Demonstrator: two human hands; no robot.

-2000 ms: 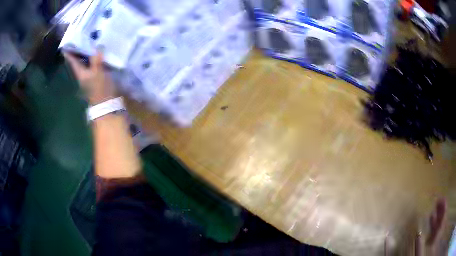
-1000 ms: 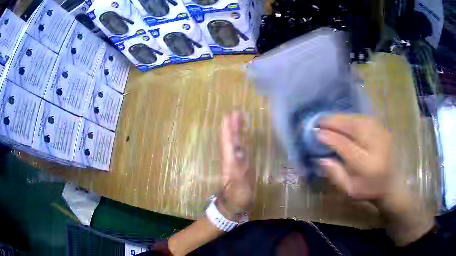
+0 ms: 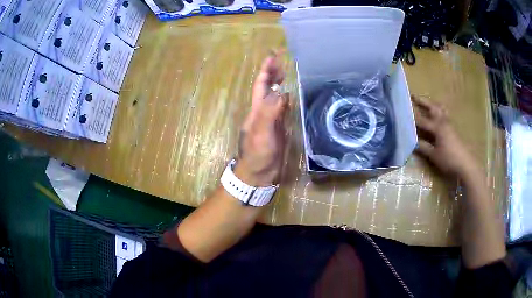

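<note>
An open white retail box (image 3: pixel 357 171) stands on the tan tabletop in front of me, its lid (image 3: pixel 344 41) raised at the far side. Inside lies a dark round speaker (image 3: pixel 352 122) in a clear, shiny polybag, with a pale ring facing up. My left hand (image 3: pixel 265 119), with a white wristband, is upright just left of the box with its fingers apart, holding nothing. My right hand (image 3: pixel 437 137) is at the right side of the box, fingers partly bent; its fingertips are close to the wall, and whether they touch it is unclear.
Stacked white boxes (image 3: pixel 55 73) stand at the left. More boxes with product pictures (image 3: pixel 219 7) are cut off at the top edge. A black cable heap (image 3: pixel 429 29) lies behind the box. Flat glossy plastic (image 3: pixel 521 180) is at the right edge. A dark crate (image 3: pixel 81 250) sits on the green floor.
The box, tilted and blurred in my right hand a second ago, now stands upright on the table. My right hand has moved from the speaker to the box's right side. My left hand has moved slightly up.
</note>
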